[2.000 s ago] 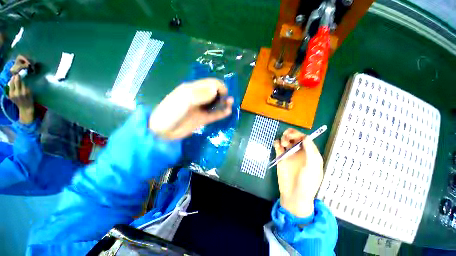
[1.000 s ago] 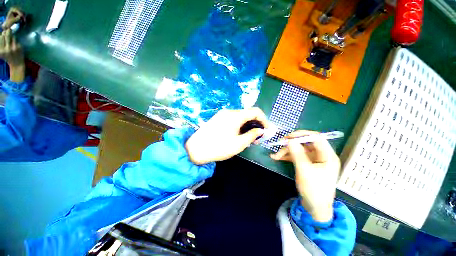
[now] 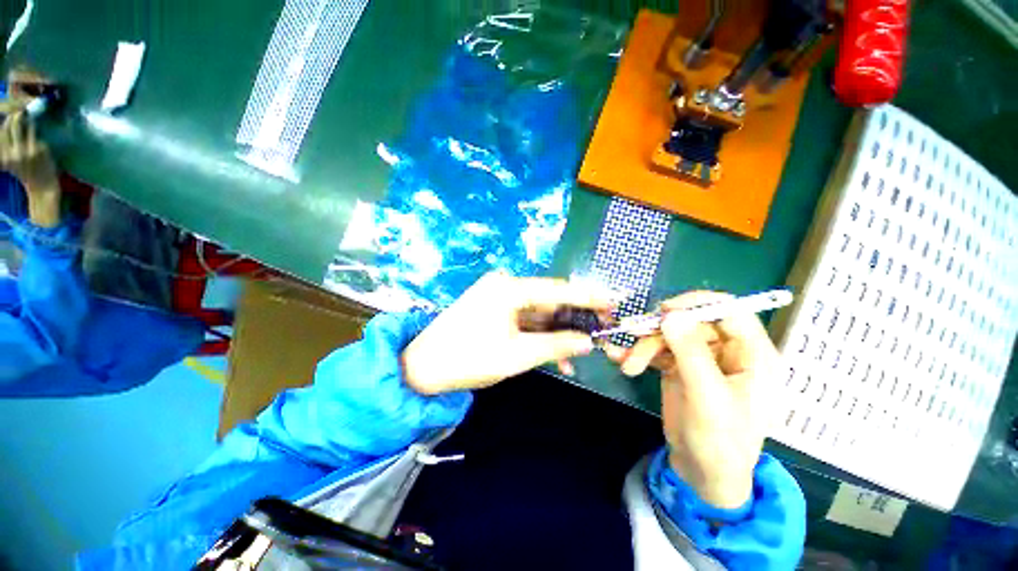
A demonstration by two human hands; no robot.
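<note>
My left hand (image 3: 480,337) holds a small black part (image 3: 575,320) between thumb and fingers, in front of the bench edge. My right hand (image 3: 714,390) holds pale tweezers (image 3: 737,307), their tip at the right end of the black part. Whether the tip holds a piece is too small to tell. An adhesive dot sheet (image 3: 631,251) lies behind my hands, its near end partly hidden by them. The orange-brown press fixture (image 3: 625,167) stands behind it, with a dark fixture nest (image 3: 692,145) on its base.
A plastic bag with blue film (image 3: 480,145) lies left of the fixture, more dot sheets (image 3: 296,84) farther left. A white foam tray (image 3: 904,301) is at right, the red clamp handle (image 3: 873,50) behind it. Another person's hand (image 3: 28,151) is at far left. A cardboard box (image 3: 285,340) is below the bench.
My left hand has come down and right from over the blue film bag to the bench edge. The tweezers tip has moved from beside the dot sheet to the black part. The camera view has shifted.
</note>
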